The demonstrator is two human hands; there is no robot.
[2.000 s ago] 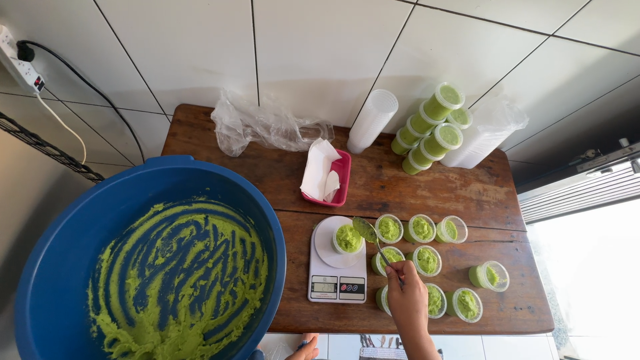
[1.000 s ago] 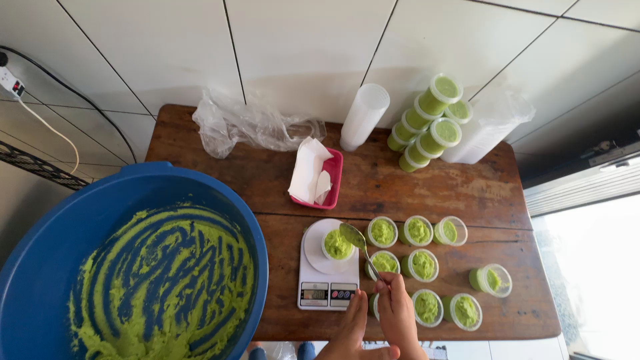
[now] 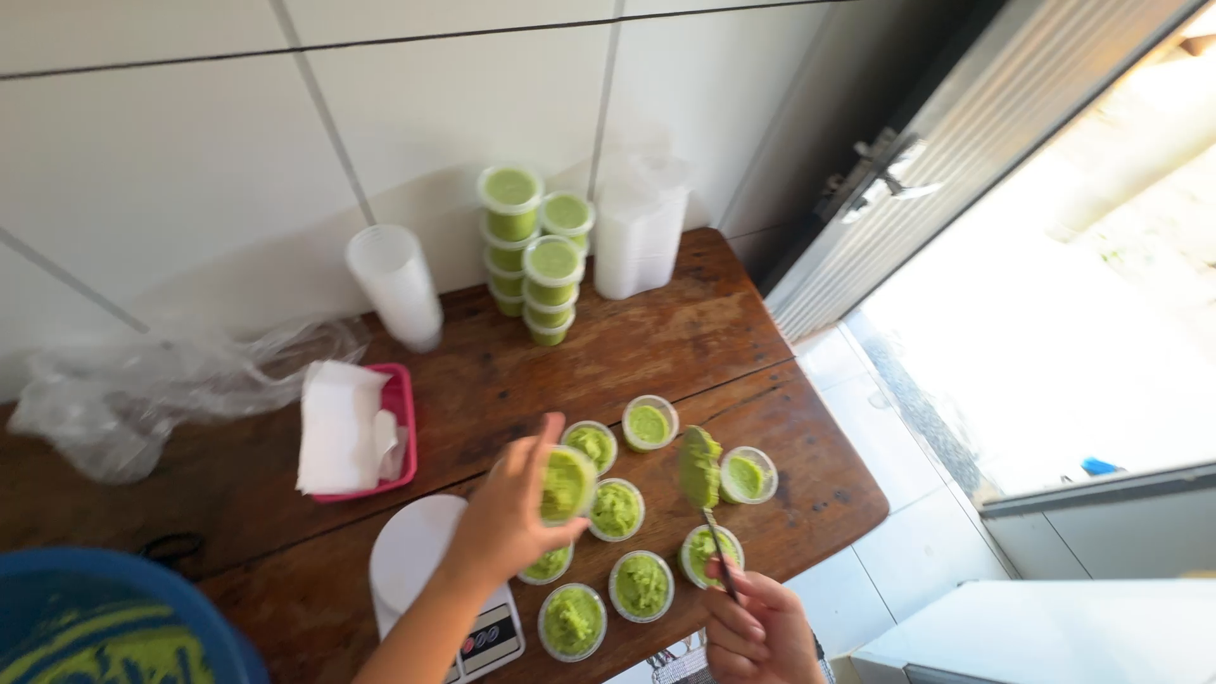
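Observation:
My left hand [image 3: 508, 518] grips a clear plastic cup of green paste [image 3: 566, 484], lifted above the table just right of the white kitchen scale [image 3: 418, 551], whose plate bears nothing. In my right hand [image 3: 755, 622] is a metal spoon [image 3: 700, 467] heaped with green paste, raised over the right-hand cups. Several open cups of paste stand around both hands, among them one by the spoon [image 3: 748, 475], one farther back [image 3: 650, 424] and one near the front [image 3: 572, 622]. At the lower left, a blue basin [image 3: 204, 608] shows paste smeared inside; most of it is cut off.
Lidded cups of green paste [image 3: 552, 261] stand stacked near the tiled wall, between nested empty cups [image 3: 394, 285] and a translucent sleeve of white lids [image 3: 642, 228]. A pink basket [image 3: 408, 432] with white paper and a clear plastic bag [image 3: 104, 418] lie left. The wooden table's [image 3: 826, 475] edge is right.
The cup that stood on the scale is off it, in my left hand. My right hand has moved the spoon right, away from the scale. The view has swung right.

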